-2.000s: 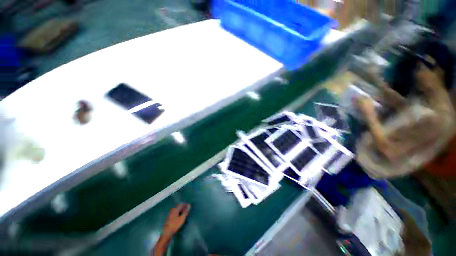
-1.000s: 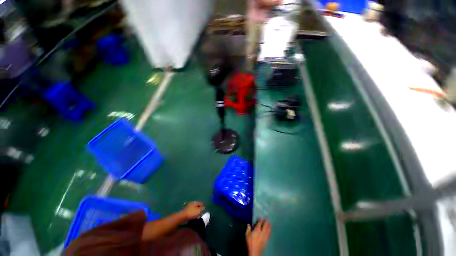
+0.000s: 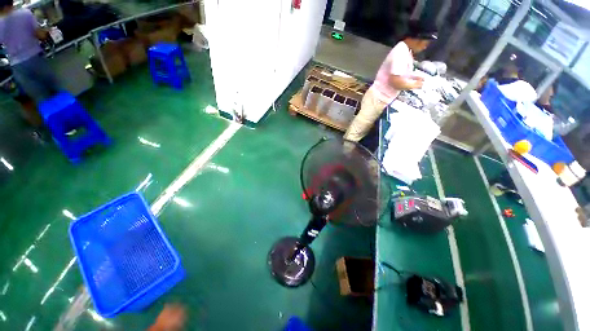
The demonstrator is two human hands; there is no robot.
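My left hand [image 3: 169, 318] is blurred and cut off by the bottom edge, just below the near right corner of a blue plastic basket; its fingers cannot be made out. My right hand is out of the picture. The blue slotted basket [image 3: 123, 255] sits on the green floor at the left, with nothing visible inside. A black floor fan [image 3: 327, 197] stands in front of me, beside the green worktable [image 3: 414, 262].
Black devices [image 3: 424, 213] with cables and white sheets or bags [image 3: 409, 145] lie on the table. A small carton [image 3: 356, 275] is below its edge. Blue stools [image 3: 72, 126] stand at the left. A person [image 3: 387, 81] stands at the far table end, near a pallet [image 3: 330, 100].
The view has swung from the panel pile and white belt to the floor, then closer to the fan and basket. My right hand has left the picture; my left hand is now low near the basket.
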